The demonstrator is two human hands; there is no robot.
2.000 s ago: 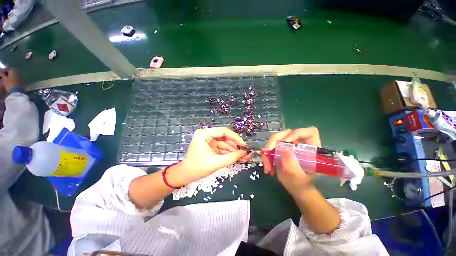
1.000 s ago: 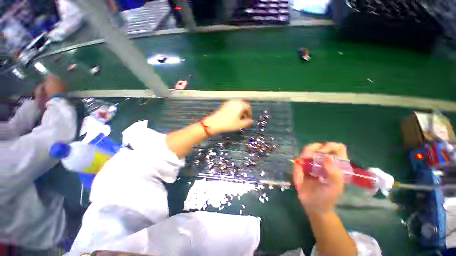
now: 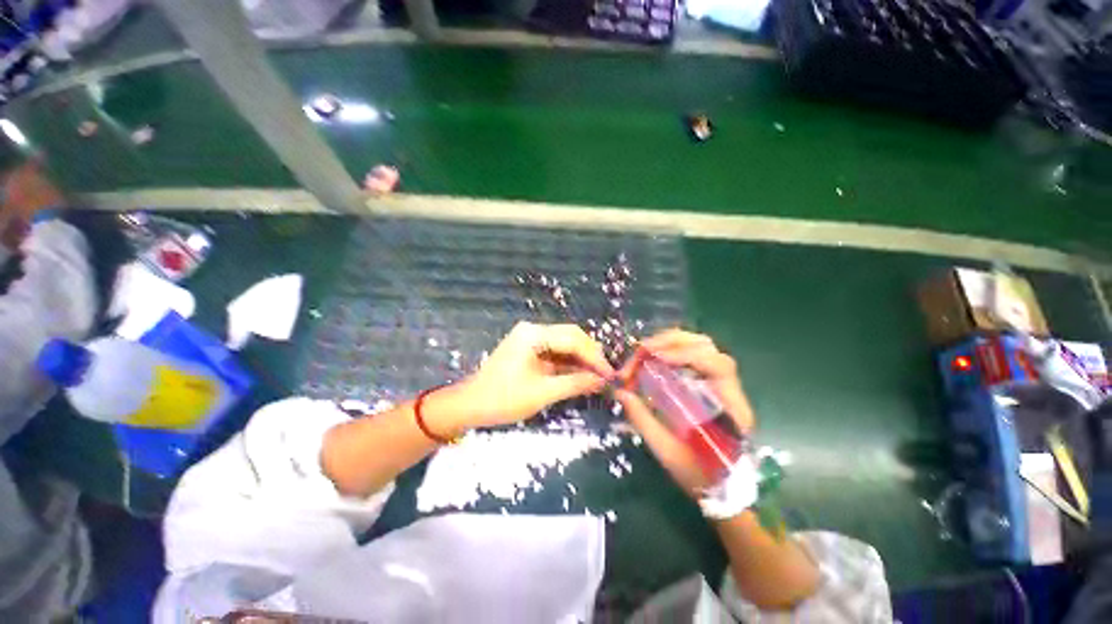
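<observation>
My right hand (image 3: pixel 693 408) is shut around the glue syringe (image 3: pixel 707 436), a clear barrel of red fluid with white tissue and a green fitting at its rear. Its front end points up and left. My left hand (image 3: pixel 533 372) has its thumb and fingertips pinched together, touching my right fingertips at the syringe's front. Any part between the left fingertips is too small and blurred to tell. Small dark shiny components (image 3: pixel 613 287) lie heaped on the clear-grey parts tray (image 3: pixel 402 287) behind my hands. White bits (image 3: pixel 488 469) are heaped at the tray's near edge.
At left are a white bottle (image 3: pixel 134 383) with a blue cap, a blue holder (image 3: pixel 165 453), tissue (image 3: pixel 265 307) and another person's arm (image 3: pixel 43 287). At right are a blue dispenser (image 3: pixel 985 469) and a carton (image 3: pixel 976 299). A green belt (image 3: pixel 549 134) runs behind, with black trays (image 3: pixel 896 61) beyond.
My left hand has come back from over the tray to meet my right hand. The syringe has moved left and tilted, its front end now higher. The view has shifted.
</observation>
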